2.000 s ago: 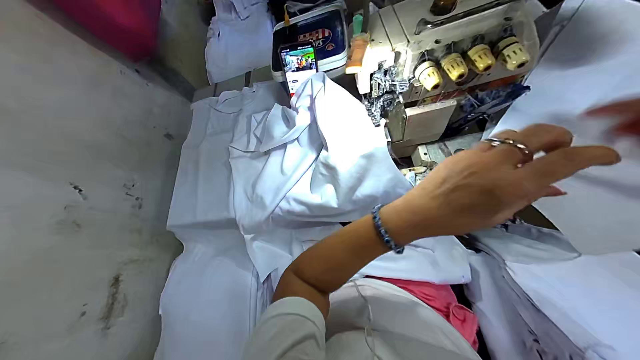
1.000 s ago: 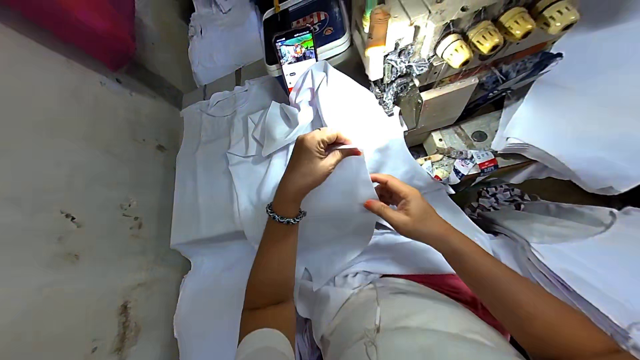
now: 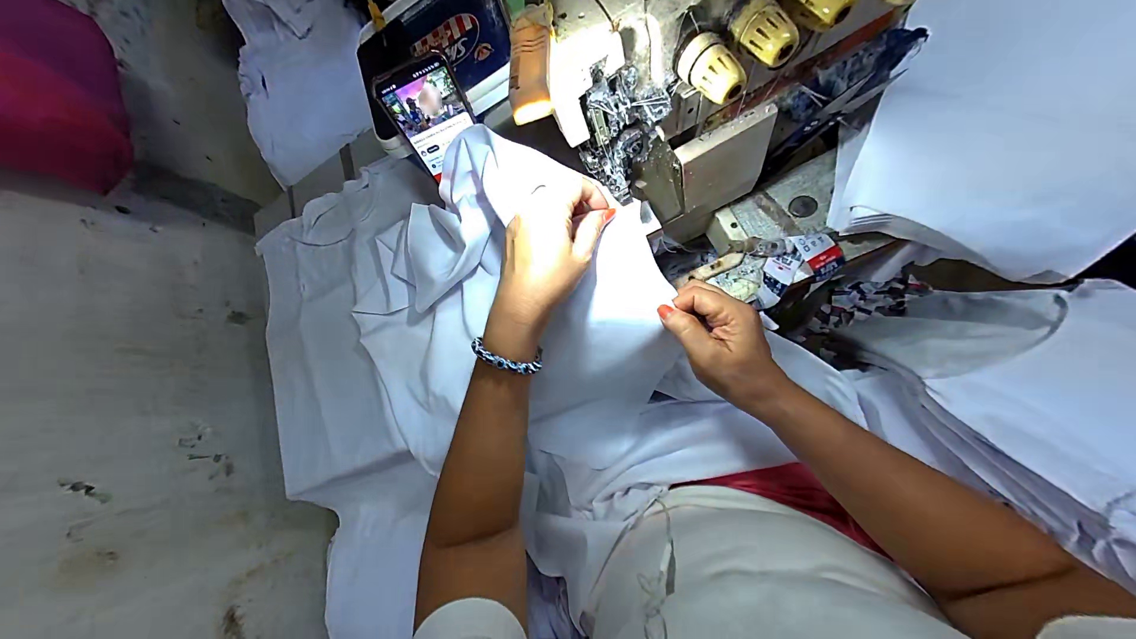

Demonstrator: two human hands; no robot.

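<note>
A white fabric piece [image 3: 612, 346] is stretched between my hands beside the presser-foot area of a sewing machine [image 3: 728, 160]. My left hand [image 3: 555, 244], with a beaded bracelet on its wrist, pinches the upper edge of the cloth near the needle area. Lower and to the right, my right hand [image 3: 723, 342] pinches the side edge between thumb and forefinger. More white cloth lies bunched under and left of my left hand. The needle and the presser foot cannot be made out clearly.
Stacked white garment pieces [image 3: 319, 355] lie at the left beside a wall. A phone [image 3: 426, 111] leans against a plastic tub [image 3: 497, 53] at the top. Yellow tension dials [image 3: 713, 69] sit on the machine. White panels [image 3: 994, 151] are piled at the right, above more white cloth [image 3: 1047, 382].
Two seconds ago my left hand reached to the right near white panels. Since one second ago, the hands and the held cloth have come closer to the machine's front.
</note>
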